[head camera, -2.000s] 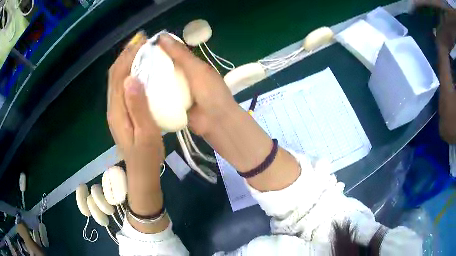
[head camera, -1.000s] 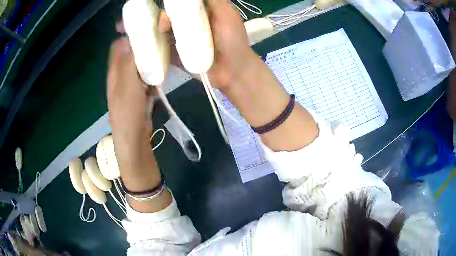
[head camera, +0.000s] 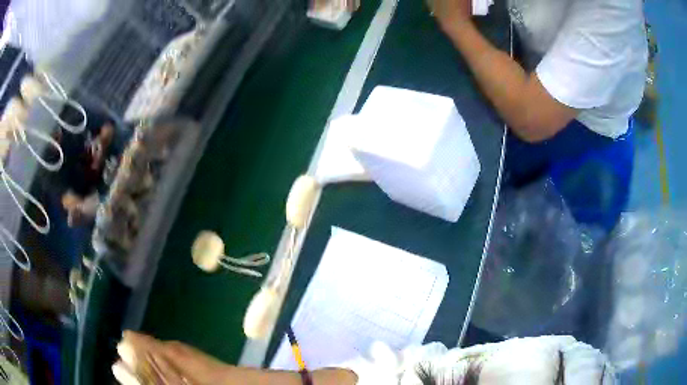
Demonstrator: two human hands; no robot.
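Note:
My right hand (head camera: 162,362) is at the lower left edge, partly cut off and blurred, on cream pieces (head camera: 128,355) that show at its fingertips. My forearm with a dark wristband reaches in from the bottom. My left hand is not visible. A round cream piece (head camera: 207,250) with a cord loop lies on the green belt. Two more cream pieces, an upper one (head camera: 303,201) and a lower one (head camera: 261,312), rest on the pale rail with cords between them. The printed sheet (head camera: 369,289) lies on the bench, with a yellow and dark pen (head camera: 294,347) at its lower left.
White boxes (head camera: 422,150) stand beyond the sheet. A person's bare arm (head camera: 512,94) and white sleeve are at the upper right. A clear plastic bag (head camera: 527,263) is beyond the bench edge. A tray of brownish items (head camera: 135,195) and a shelf with hanging cord loops (head camera: 30,195) are left.
The view has swung right, bringing the boxes, the other person and the tray into fuller view. My right hand has moved to the lower left of the picture. My left hand has left the picture.

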